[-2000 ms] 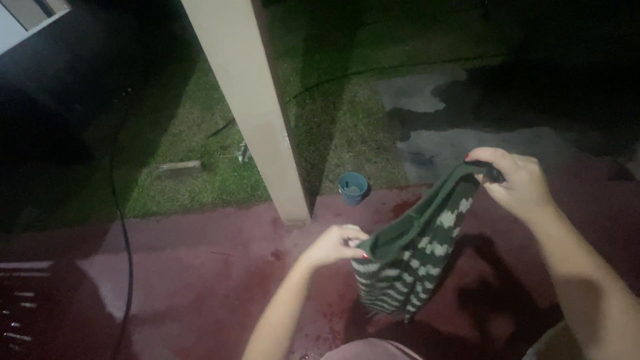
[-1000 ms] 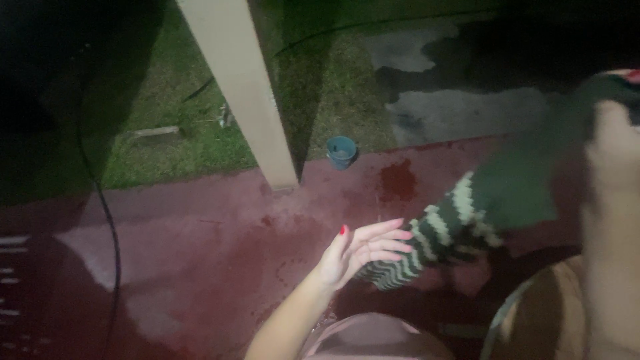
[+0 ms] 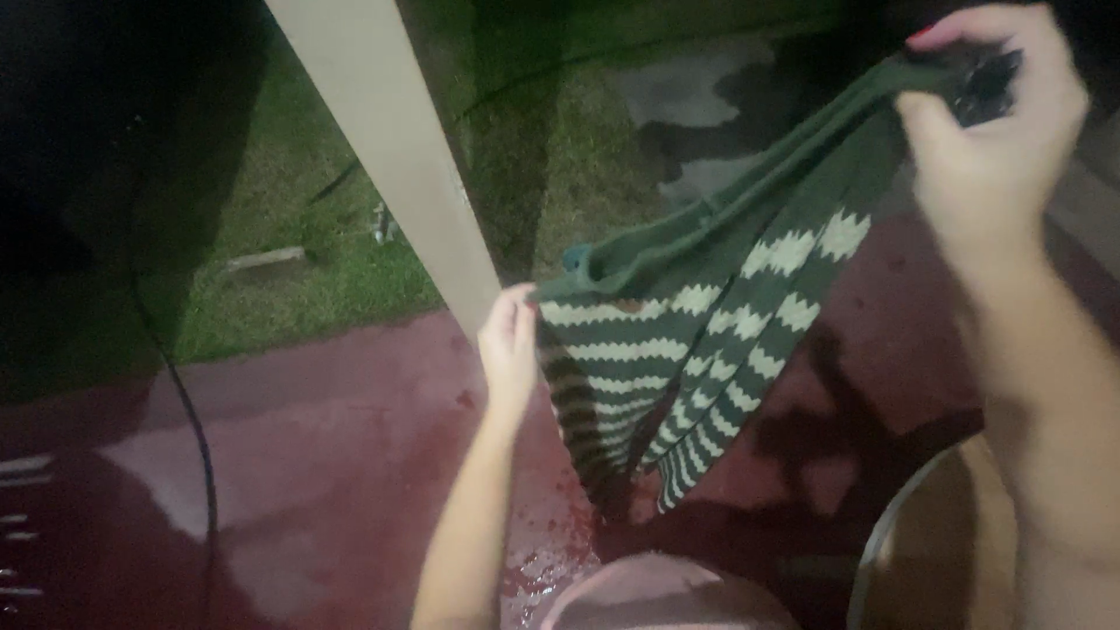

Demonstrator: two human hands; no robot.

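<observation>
A dark green knitted garment (image 3: 700, 332) with cream zigzag stripes is stretched between my two hands above the red floor. My left hand (image 3: 510, 346) pinches its upper edge at the left end. Higher up on the right, my right hand (image 3: 989, 131) grips the other end of that edge between thumb and fingers, with a small dark object or fold in the palm that I cannot make out. The striped part hangs down in folds, its lower tip over wet splashes on the floor.
A beige post (image 3: 385, 149) rises at the floor's edge, with grass (image 3: 289, 297) beyond. A black hose (image 3: 188, 402) crosses the red floor (image 3: 332, 455) at left. A round pink thing (image 3: 665, 595) and a round rimmed thing (image 3: 936, 542) are near the bottom. The bucket is mostly hidden.
One second ago my left hand was off the garment with its fingers apart; now it pinches the upper edge. The garment has gone from bunched and slanting to spread out.
</observation>
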